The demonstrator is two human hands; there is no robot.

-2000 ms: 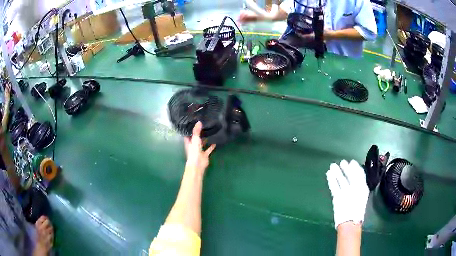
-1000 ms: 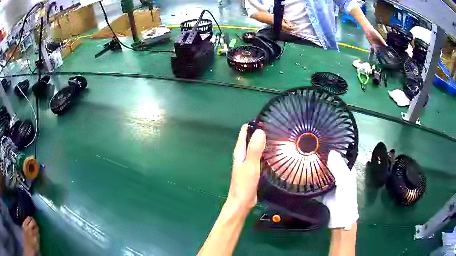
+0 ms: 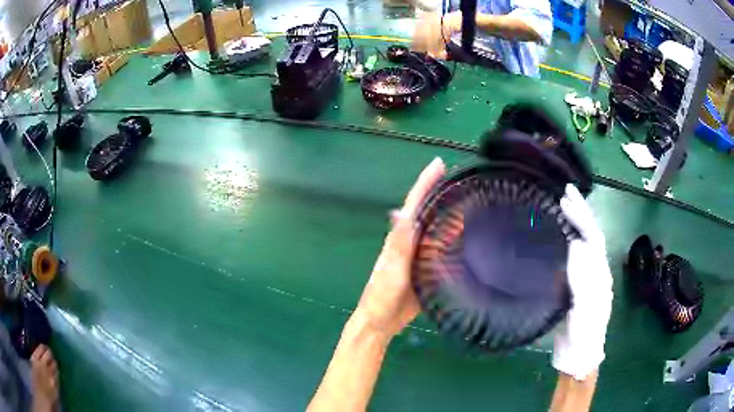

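A black desk fan (image 3: 511,249) is held up above the green bench, blurred by motion. Its rear housing faces me, with a slatted rim around a large smooth dark disc. Its base (image 3: 535,141) sticks up behind the top of the head. My bare left hand (image 3: 400,261) grips the left rim of the head. My right hand (image 3: 586,294), in a white glove, grips the right rim. The front grille faces away and is hidden.
Another fan (image 3: 670,286) lies on the green bench (image 3: 201,257) at the right. More fans (image 3: 117,149) lie at the left. A cable (image 3: 322,125) runs along the bench. Across it are a black boxy item (image 3: 306,84), a copper-lit fan (image 3: 393,87) and a person's arms. A metal post stands right.
The fan has been turned over: its rear now faces me instead of the front grille, and its base has gone from below the head to above it. Both hands still hold it.
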